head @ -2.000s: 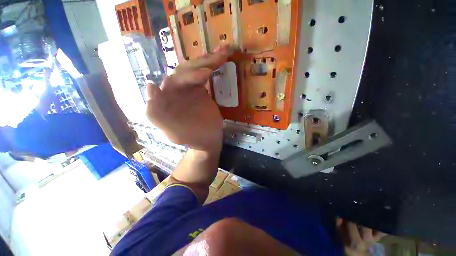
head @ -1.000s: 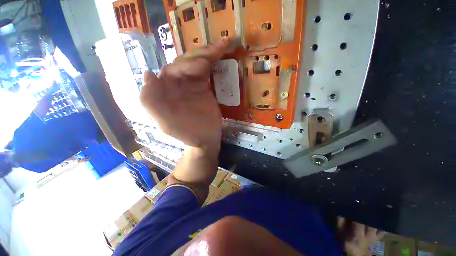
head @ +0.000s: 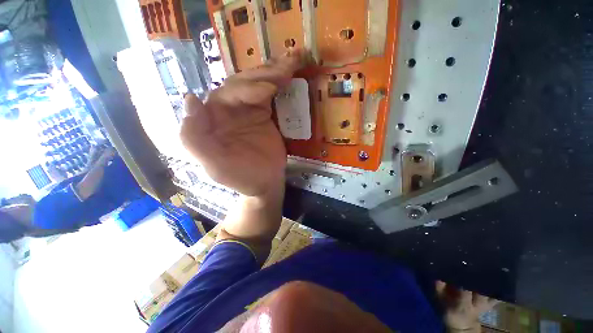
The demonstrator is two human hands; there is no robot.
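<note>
My left hand (head: 237,133) reaches over the orange-red marking fixture (head: 354,159). Its fingertips are at the bar between the two pocket rows, with the thumb apart; no held part shows. The white plastic housing (head: 296,114) lies flat in a near-row pocket beside my fingers, with faint grey print, its left edge by the hand. The pocket to its right (head: 335,117) is empty and tan. My hand hides the near left part of the fixture. A blurred skin-coloured shape, perhaps my right hand (head: 461,306), shows at the bottom right, mostly hidden.
The perforated base plate (head: 426,78) lies under the fixture. A slotted clamp bar (head: 448,198) juts over the black table (head: 533,130). Clear blister trays (head: 175,71) and an orange slotted block (head: 162,19) are left. A blue-sleeved person (head: 55,208) is far left; cartons (head: 169,279) stand below.
My left hand stays nearly in place over the fixture, and the housing remains in its pocket. The person at far left has shifted, with a forearm now showing.
</note>
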